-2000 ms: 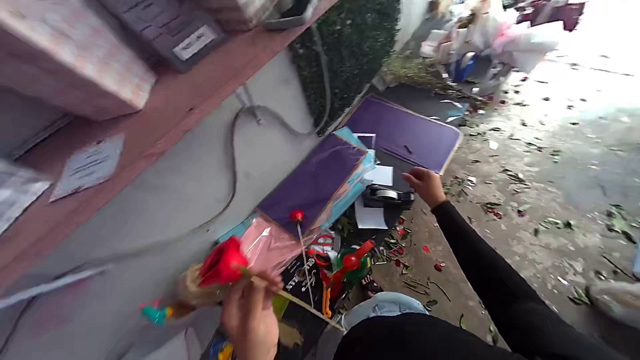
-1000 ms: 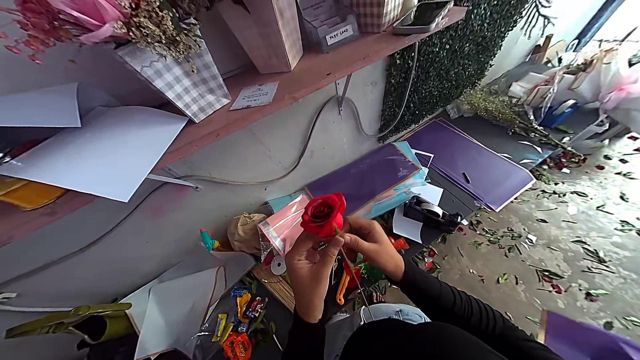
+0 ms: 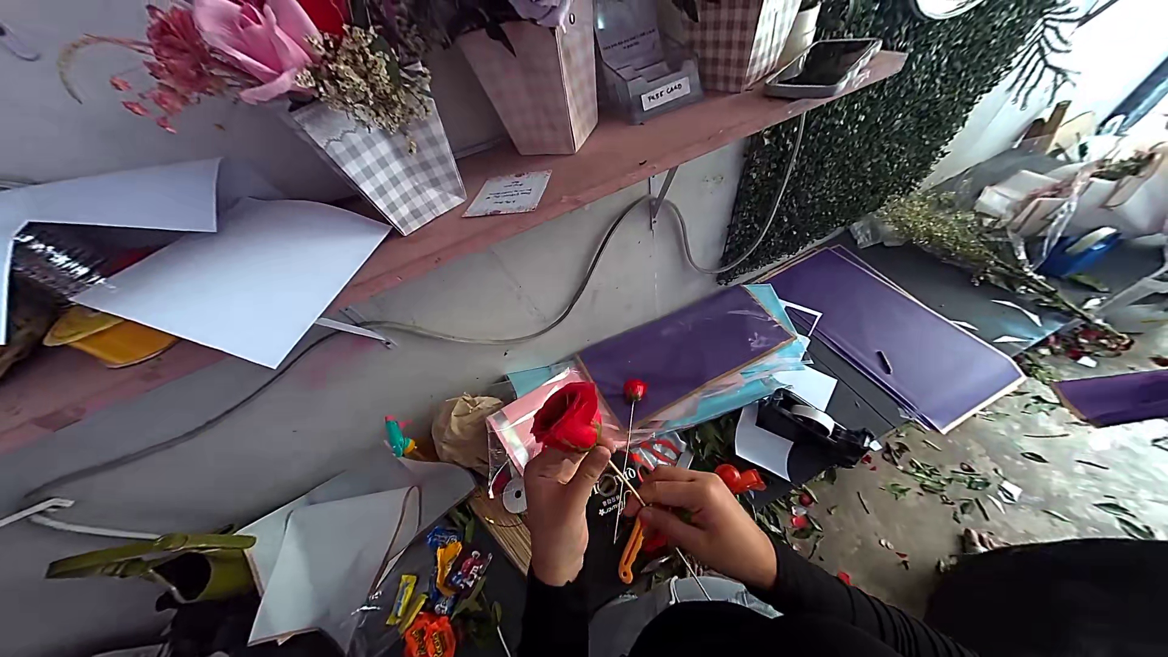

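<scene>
A red rose (image 3: 568,418) is upright in my left hand (image 3: 561,511), whose thumb and fingers pinch it just below the bloom. My right hand (image 3: 707,525) grips the thin stem a little lower, to the right, and the stem runs down past the fingers. Behind the hands, a small red flower on a thin wire (image 3: 634,391) stands out against purple wrapping sheets (image 3: 684,351). An orange-handled tool (image 3: 630,552) lies on the dark table between my hands. Right of them is a black tape dispenser (image 3: 812,424) beside white paper.
A pink wooden shelf (image 3: 584,187) above holds gingham flower boxes (image 3: 388,169), a card holder (image 3: 643,82) and a phone (image 3: 823,68). Wrapped candies (image 3: 444,584), a brown paper bag (image 3: 465,429) and green pruning shears or similar tool (image 3: 173,561) lie left. Leaves and petals litter the floor.
My right hand, near the tape dispenser two seconds ago, came to the rose and has since moved from just under the bloom down the stem. My left hand still holds the rose.
</scene>
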